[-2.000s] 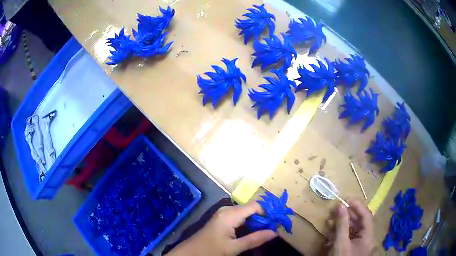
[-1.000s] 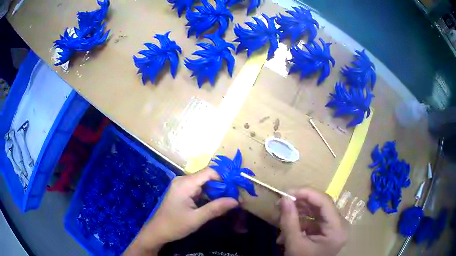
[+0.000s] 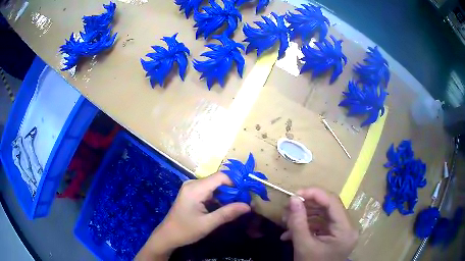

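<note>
My left hand point(image 3: 196, 211) holds a blue spiky hair piece point(image 3: 239, 179) between thumb and fingers at the near edge of the bench. My right hand point(image 3: 321, 222) holds a thin pale applicator stick point(image 3: 275, 187) between thumb and forefinger. The stick's far tip touches the middle of the hair piece. A small white oval glue dish point(image 3: 294, 151) sits on the bench just beyond my hands. A spare stick point(image 3: 336, 138) lies to the right of the dish.
Several more hair pieces point(image 3: 219, 61) stand across the bench's far side. Small blue locks point(image 3: 405, 178) are heaped at right, beside round blue parts point(image 3: 427, 223). Yellow tape strips point(image 3: 363, 158) flank the dish. A blue tote point(image 3: 132, 199) and white-lined tray point(image 3: 48, 127) are at left.
Two seconds ago the stick was at the dish; since one second ago it has been at the held hair piece. The view has shifted, with the hands' grips much the same.
</note>
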